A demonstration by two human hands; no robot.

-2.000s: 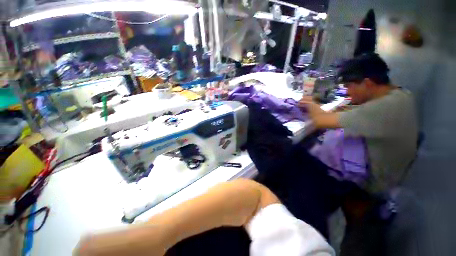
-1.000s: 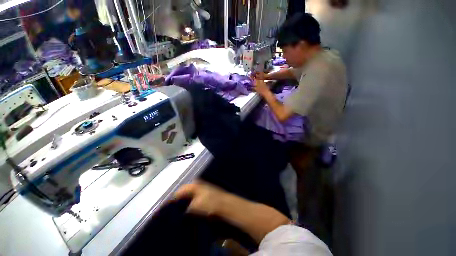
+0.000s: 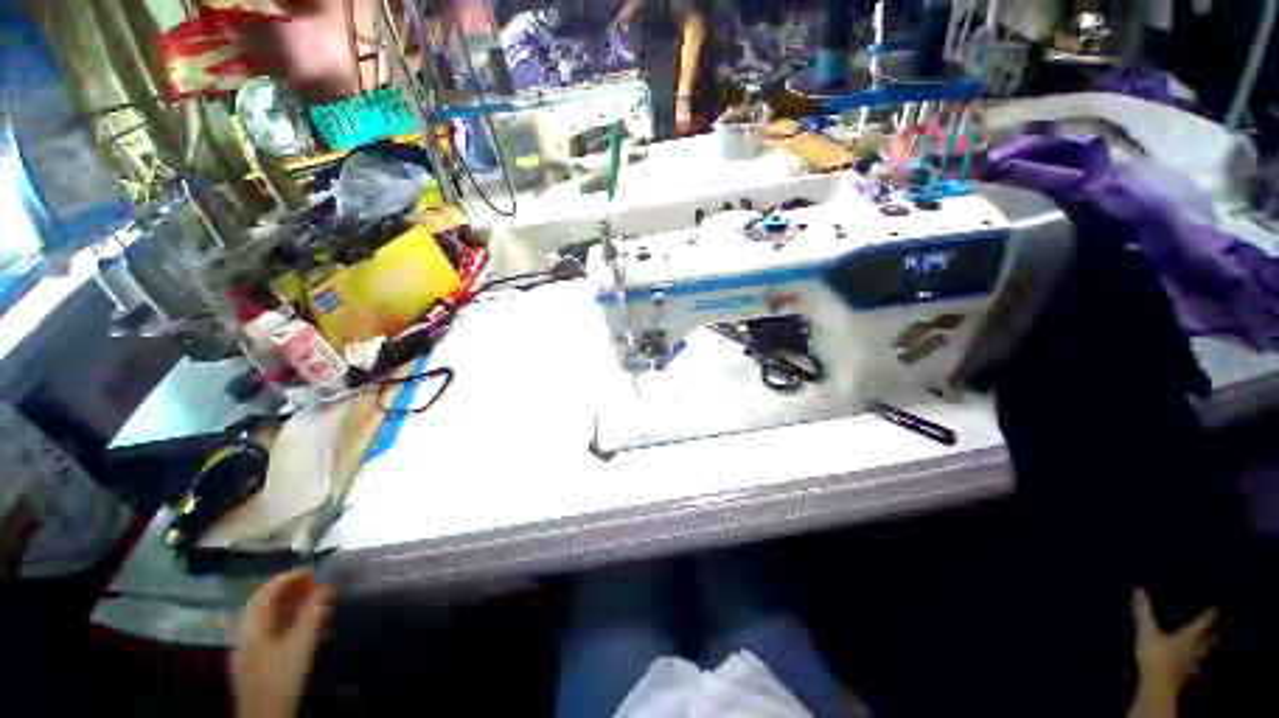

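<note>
The white sewing machine stands on the white table, with no cloth seen under its needle area. Black-handled scissors lie against its body, and a slim black tool lies right of the bed. Dark cloth hangs at the machine's right end. My left hand is low at the table's front left corner, fingers loosely curled and apart, with nothing seen in it. My right hand is low at the right against the dark cloth, thumb and fingers apart; whether it grips cloth is unclear.
A yellow box, a white and red bottle and a black cord loop are at the left. Purple fabric lies at the right. A green stick stands upright behind the machine's left end. Thread cones stand behind.
The view has swung left, so the neighbouring worker is out of it. The hand that reached across the front is no longer there; both hands now show low at the sides.
</note>
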